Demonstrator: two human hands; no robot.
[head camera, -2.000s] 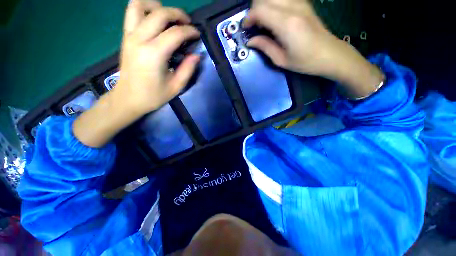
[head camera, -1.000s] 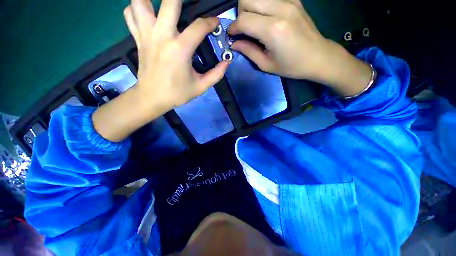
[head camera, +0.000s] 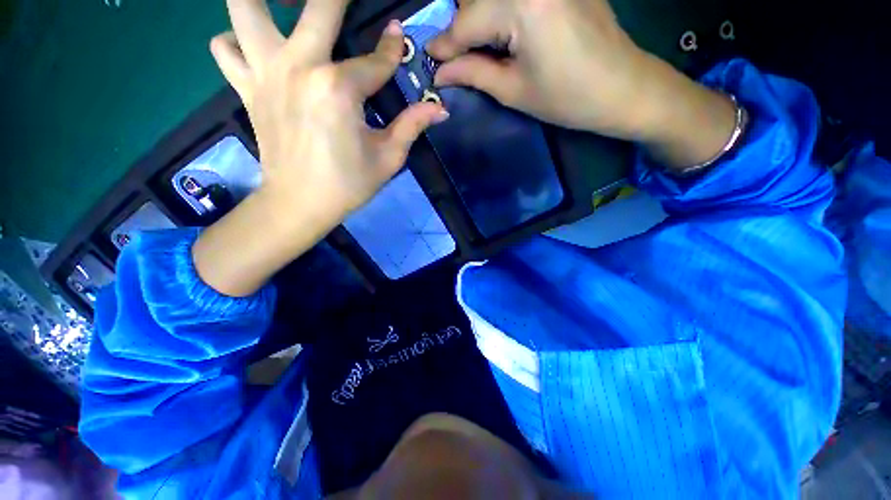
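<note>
A phone back cover (head camera: 503, 161) lies in the right-hand slot of a black tray (head camera: 576, 186). Its camera area has a lens ring (head camera: 407, 49) at the top and another lens ring (head camera: 430, 99) below. My left hand (head camera: 327, 122) has its thumb and index finger spread, their tips at the left and lower edges of the camera area; the other fingers are raised. My right hand (head camera: 557, 73) has thumb and index finger close together at the right side of the camera area. Whether they pinch a small part is hidden.
More covers lie in the tray, one beside the first (head camera: 405, 229) and another further left (head camera: 220, 171). A green mat (head camera: 107, 88) lies beyond. Two loose rings (head camera: 689, 41) are at the upper right. A shiny clear bag (head camera: 59, 332) is at the left. Blue clothing (head camera: 869, 234) shows at the right edge.
My left hand has come to the right-hand cover's camera area, its fingers spreading there. My right hand has shifted slightly left and stays at that area. The covers' reflections have changed.
</note>
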